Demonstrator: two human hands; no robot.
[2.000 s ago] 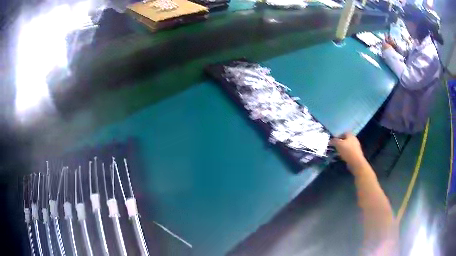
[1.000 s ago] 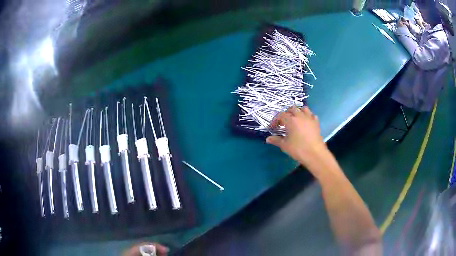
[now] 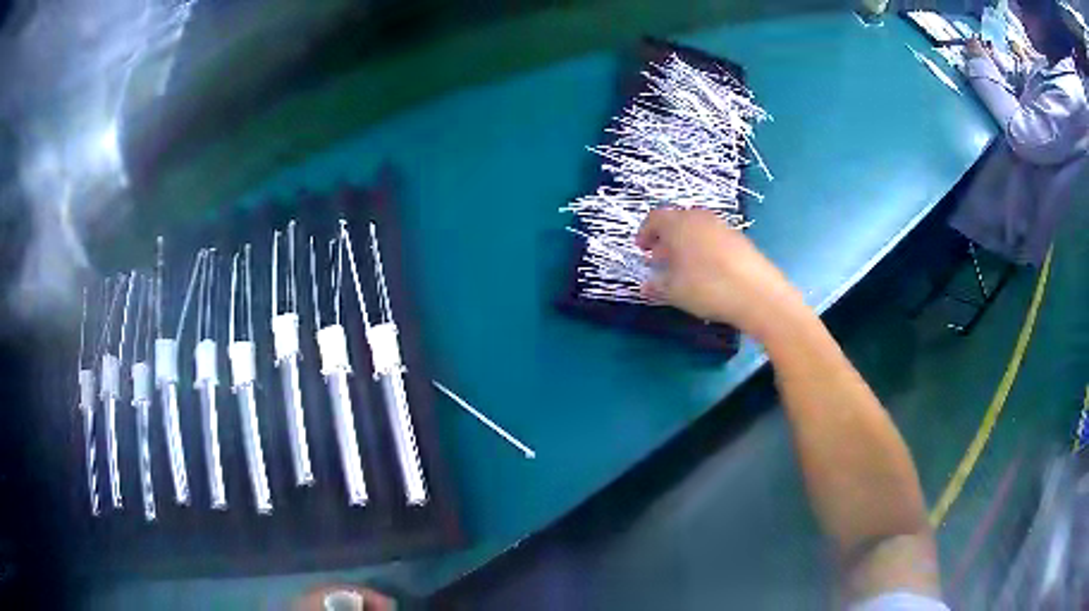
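My right hand (image 3: 707, 269) is over the near end of the black rod tray (image 3: 645, 320), its fingertips among the heaped white rods (image 3: 675, 143). Whether a rod is between the fingers cannot be told. My left hand (image 3: 313, 599) is cut off by the bottom edge; only fingers show, around the white collar (image 3: 343, 600) of a tube assembly. The rest of that tube is out of view. The black slotted tray (image 3: 287, 537) at the left holds several tube assemblies (image 3: 340, 406) side by side, with thin rods rising from their white collars.
A loose rod (image 3: 484, 418) lies on the green bench (image 3: 514, 310) between the trays. A person (image 3: 1045, 119) sits at the far right end of the bench, hands over white parts. A yellow floor line (image 3: 1009, 382) runs at the right.
The view has turned from the far bench toward the slotted tray. My right hand has moved slightly upward over the rod heap since a second ago. My left hand came into view at the bottom.
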